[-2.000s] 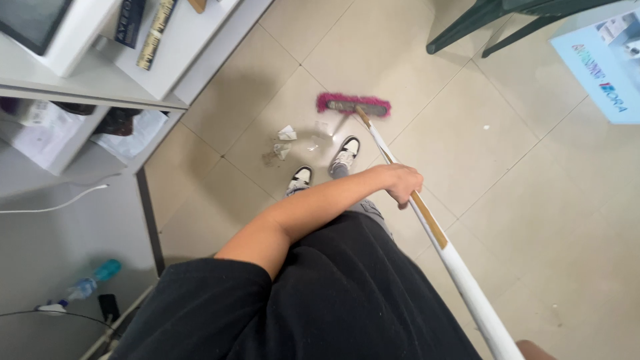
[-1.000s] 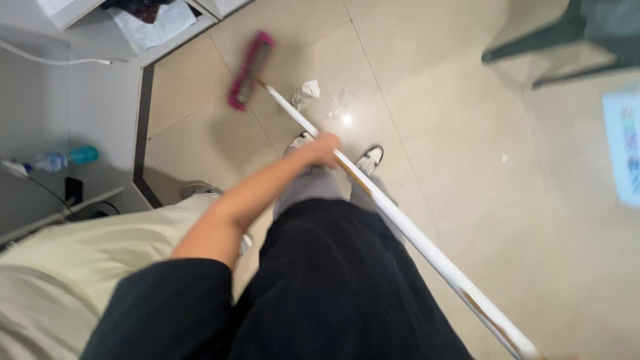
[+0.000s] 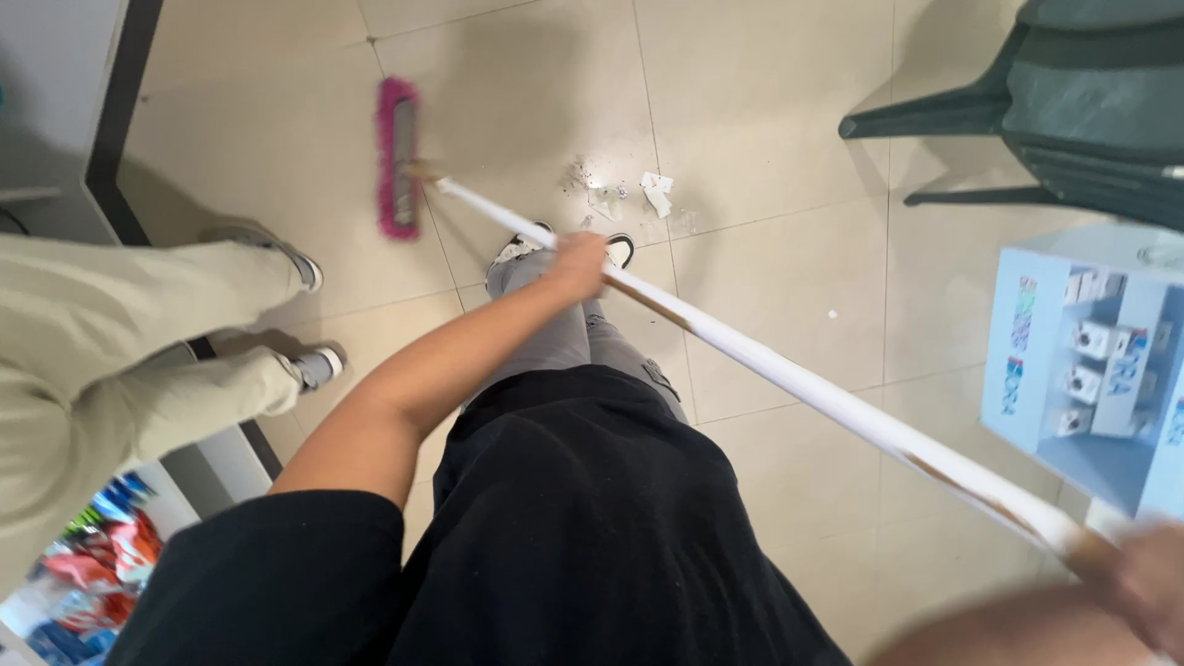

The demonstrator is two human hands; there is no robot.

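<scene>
A long white broom handle [image 3: 786, 370], its covering worn to brown in places, runs from the lower right up to a pink-edged broom head [image 3: 399, 159] on the tiled floor. My left hand [image 3: 581, 265] is closed around the middle of the handle, above my shoes. At the right edge my right hand [image 3: 1147, 573], blurred and partly cut off, grips the upper end. Crumpled white paper scraps [image 3: 658, 194], a clear plastic scrap [image 3: 607, 201] and dark debris [image 3: 578, 173] lie on the floor just beyond my shoes, to the right of the broom head.
Another person's legs in beige trousers [image 3: 139, 305] stand at the left beside a shelf unit with a dark base [image 3: 120, 111]. Colorful packets [image 3: 102, 564] fill a shelf at lower left. A dark green plastic chair [image 3: 1091, 102] and a light blue display stand [image 3: 1036, 342] are at right.
Two seconds ago the broom head lay beyond the scraps; now it is left of them. Both hands remain on the handle. The other person, absent from the first frame, now stands at the left.
</scene>
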